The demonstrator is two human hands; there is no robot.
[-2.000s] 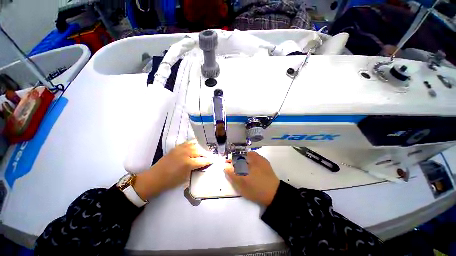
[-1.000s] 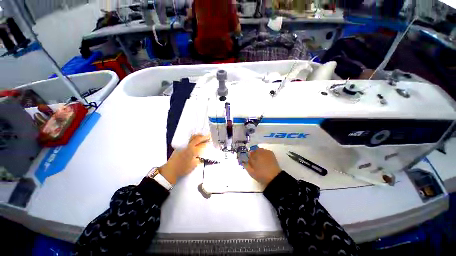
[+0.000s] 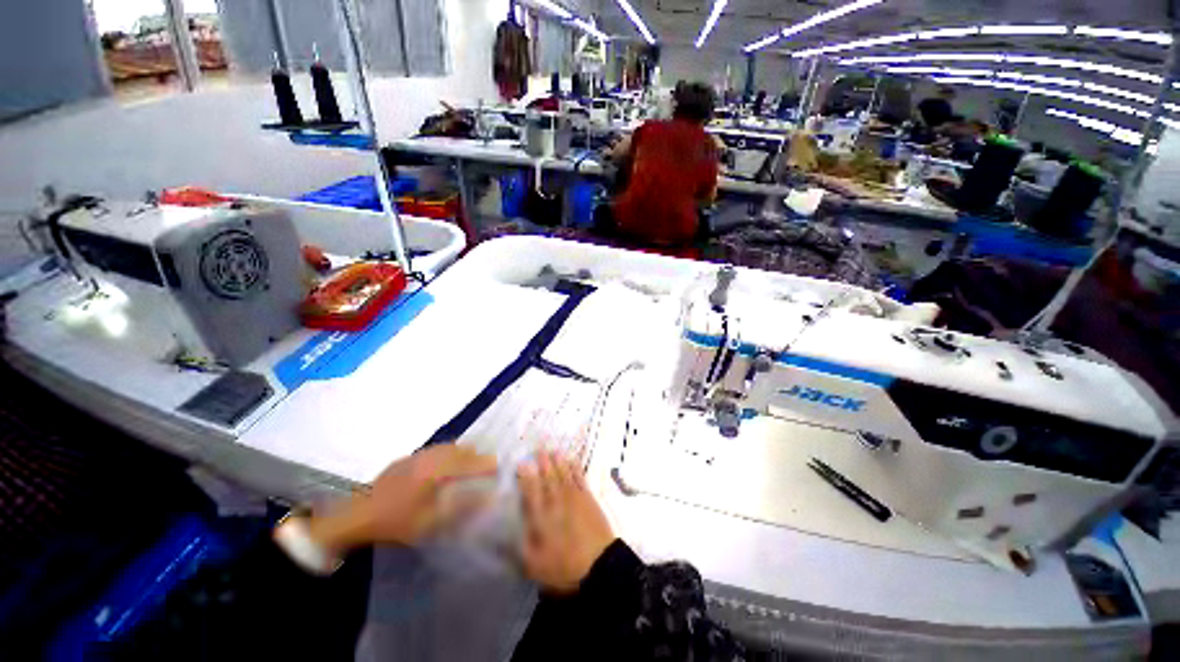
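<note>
Pale striped fabric (image 3: 440, 601) hangs over the table's front edge toward my lap, with more of it on the table. My left hand (image 3: 412, 494) and my right hand (image 3: 559, 520) are on this fabric at the front edge, left of the needle area. Both hands are blurred, so their exact finger hold is unclear. A dark navy strip of fabric (image 3: 498, 385) lies on the table beyond my hands, running to the back. The white JACK sewing machine (image 3: 828, 375) stands to the right. Its presser foot area (image 3: 727, 414) has no hand at it.
Black thread snips (image 3: 850, 490) lie on the machine bed. A red tray (image 3: 353, 298) sits near the neighbouring machine (image 3: 220, 265) on the left. A blue crate (image 3: 142, 588) is low at the left. A person in red (image 3: 666, 181) sits at another table ahead.
Both hands have left the needle area and moved left and toward me, with the pale fabric now reaching over the front edge. The view has tilted up and turned left.
</note>
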